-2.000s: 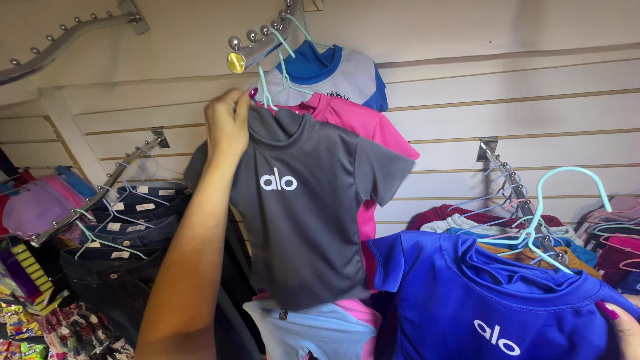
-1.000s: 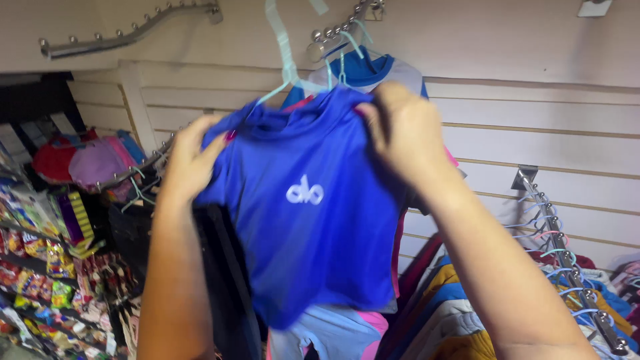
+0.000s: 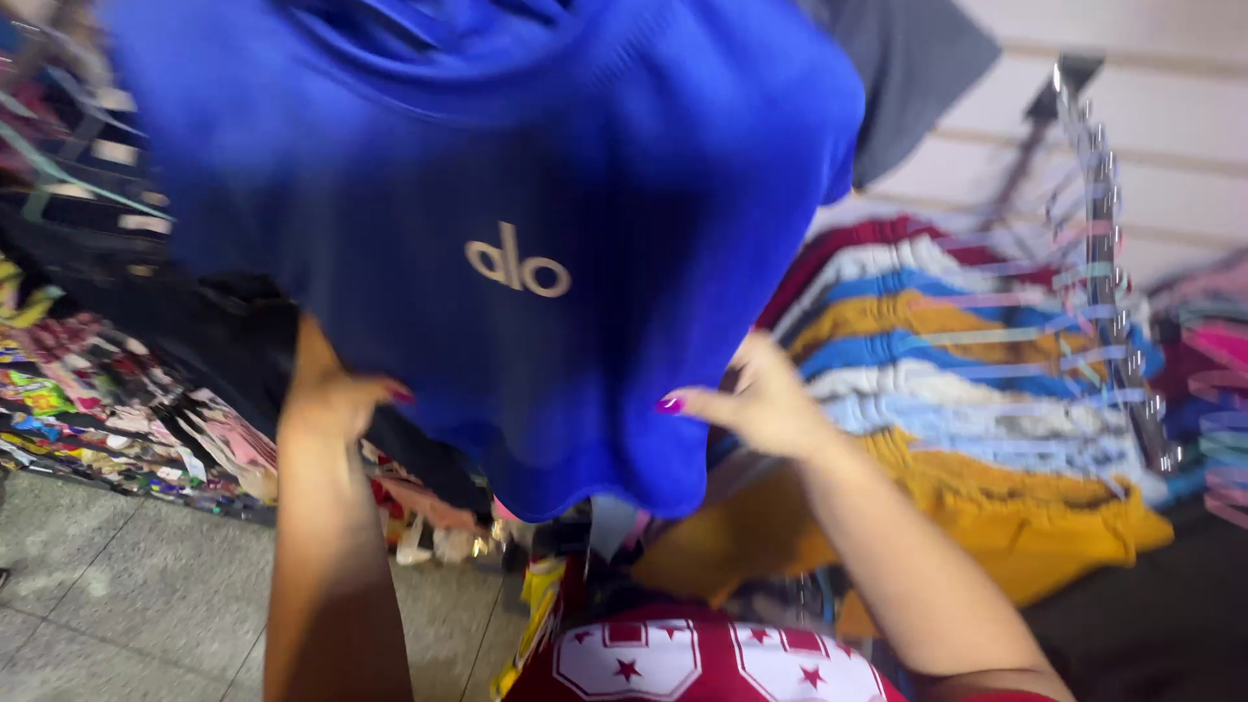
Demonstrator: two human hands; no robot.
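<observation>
A blue short-sleeved T-shirt (image 3: 546, 370) with a pale brand print on its chest fills the upper middle of the view, its neckline at the top edge. My left hand (image 3: 336, 400) is at the shirt's lower left side, thumb in front of the cloth and fingers hidden behind it. At the lower right side, my right hand (image 3: 751, 400) has its thumb over the front, its other fingers partly behind the cloth. Part of a dark grey shirt (image 3: 907, 88) shows behind the blue one at the upper right. The blue shirt's hanger is out of view.
Mustard, blue, white and maroon garments (image 3: 907, 370) hang at right from a sloping metal display arm (image 3: 1107, 253) on a slatted wall. Dark garments (image 3: 127, 273) hang at left, above many small packaged goods (image 3: 107, 409). Grey floor tiles (image 3: 107, 595) lie below.
Both hands have moved from the blue shirt's shoulders down to its lower sides. Two seconds ago the grey shirt was in front of the pink one, with my left hand at its collar. The view has tilted down.
</observation>
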